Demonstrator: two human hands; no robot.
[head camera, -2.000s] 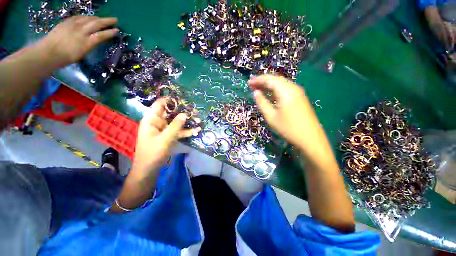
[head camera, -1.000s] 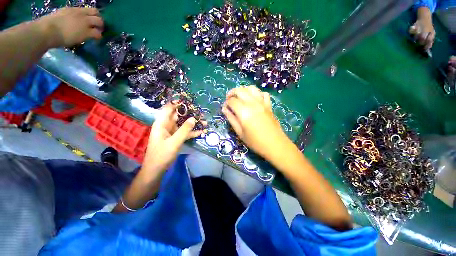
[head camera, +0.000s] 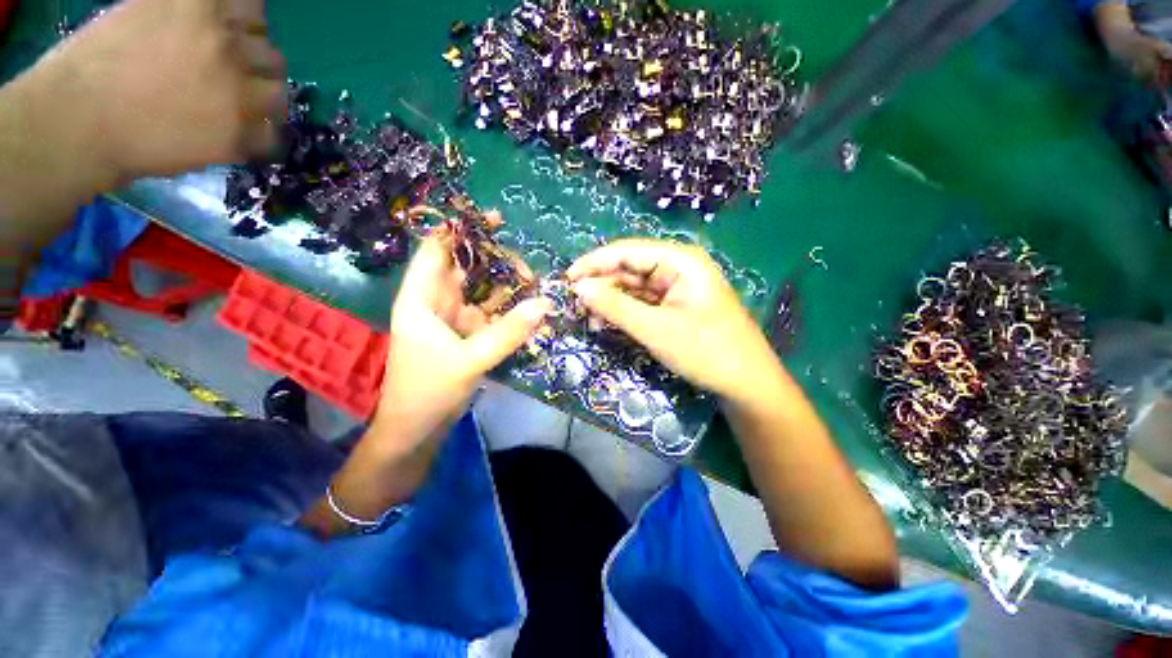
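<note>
My left hand holds a bunch of dark fittings with copper and gold rings between palm and fingers. My right hand has its thumb and fingertips pinched at a small silver ring, beside the left thumb tip. A small ring pile lies under and between my hands, partly hidden by the right hand. Rows of pale scalloped arcs lie behind it and more clear and silver circles lie at the bench edge. A dark fittings pile lies beyond my left hand.
A large mixed ring-and-fitting pile lies top centre. A tall ring pile stands at right on clear plastic. A dark strip lies right of my right hand. Another person's arm reaches in upper left. Red crate below the bench.
My right hand moved from the right to over the small ring pile, then its fingertips came left to my left thumb. The other person's hand at upper left moved closer and blurred.
</note>
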